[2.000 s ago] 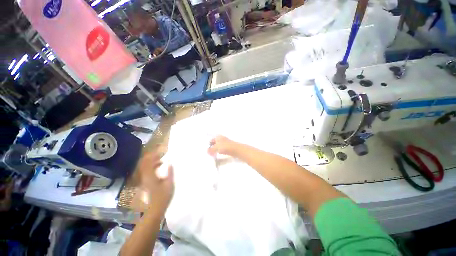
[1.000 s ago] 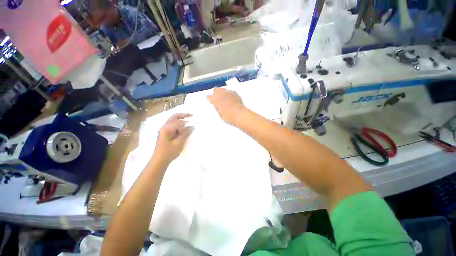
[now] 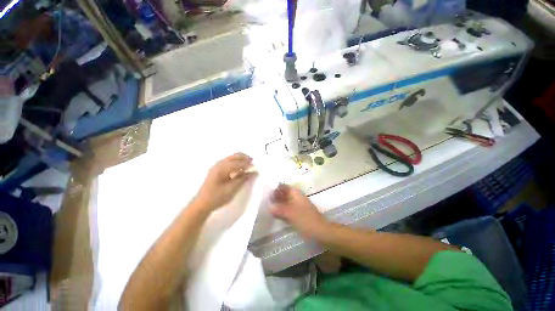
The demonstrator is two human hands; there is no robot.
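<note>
A bright white fabric panel (image 3: 143, 194) lies over the table left of the machine and hangs over the front edge; its detail is overexposed. My left hand (image 3: 225, 181) pinches the cloth's edge left of the presser foot (image 3: 302, 163). My right hand (image 3: 293, 208) is a little nearer me, its fingertips closed at the cloth edge just front-left of the foot; its grip is blurred. The white Jack machine (image 3: 359, 91) has a blue stripe. Whether cloth is under the needle cannot be told.
Fabric shears (image 3: 395, 155) with red and black handles lie under the machine arm. Red-handled snips (image 3: 471, 136) lie farther right. Brown cardboard (image 3: 73, 225) and a dark-blue machine (image 3: 24, 237) are at left. Blue baskets (image 3: 535, 255) stand at lower right.
The view has swung right. Both hands have moved from the cloth's far part to its right edge near the needle, and the cloth's right side has shifted off my front.
</note>
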